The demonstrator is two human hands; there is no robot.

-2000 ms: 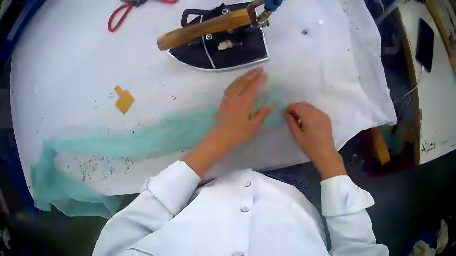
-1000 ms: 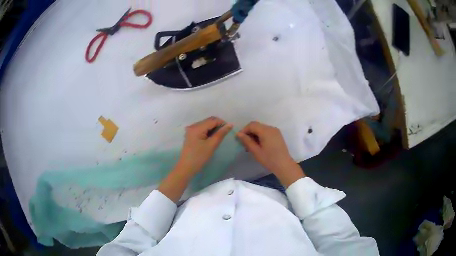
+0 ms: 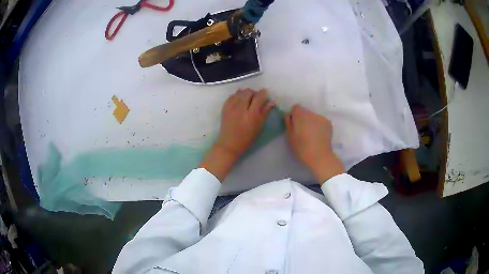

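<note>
A sheer sea-green fabric strip (image 3: pixel 145 161) lies along the near part of the white cloth-covered table, its far left end folded and hanging over the edge. My left hand (image 3: pixel 244 120) is on the strip near its right end, fingertips at the fabric's upper edge. My right hand (image 3: pixel 309 132) pinches the strip's right end with curled fingers, close beside my left hand. The fingertips of both hands are partly hidden. A dark steam iron (image 3: pixel 225 61) with a wooden handle (image 3: pixel 185 46) stands beyond my hands, touching neither.
A small mustard-yellow template (image 3: pixel 120 110) lies left of centre on the table cover (image 3: pixel 343 69). Red-handled scissors (image 3: pixel 130 9) lie at the far edge. At the right, a neighbouring table holds a black rectangle (image 3: pixel 460 56), maybe a phone. A dark red basket (image 3: pixel 412 174) sits below.
The view has shifted. My hands have stayed close together at the strip's right end since one second ago, with my left hand now flatter over it. The strip's left end has shifted and hangs less.
</note>
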